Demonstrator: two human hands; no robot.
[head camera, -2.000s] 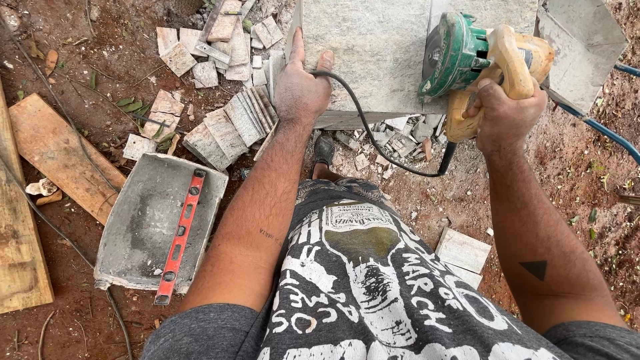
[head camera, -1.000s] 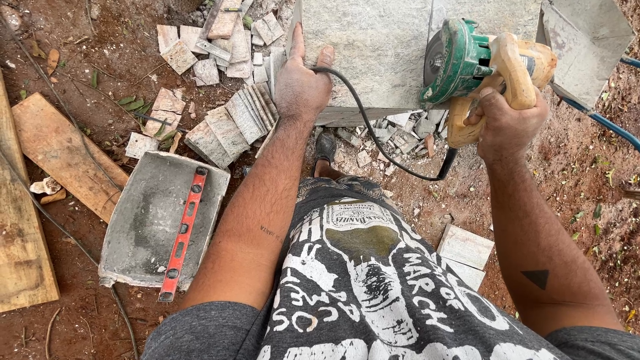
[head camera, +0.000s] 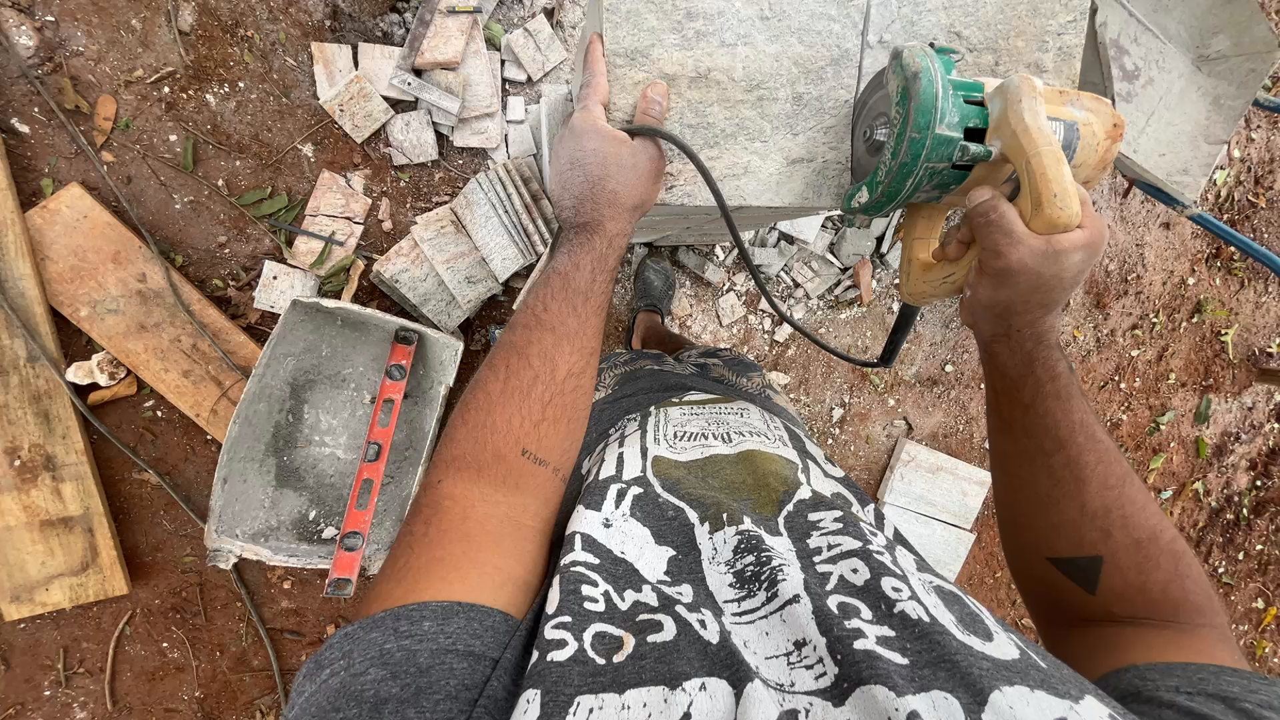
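Note:
A large grey stone slab lies at the top centre, with a straight dark line across it. My left hand rests at its left edge, thumb and forefinger spread, and the tool's black cord passes by the thumb. My right hand grips the handle of a circular stone cutter with a green guard and a yellowish body. Its disc sits over the dark line on the slab; whether it spins or touches stone cannot be told.
A grey mortar tub holds a red spirit level. Stone tiles and broken pieces lie around the slab. Wooden boards are at the left, two pale tiles at the right. A blue hose and cables cross the ground.

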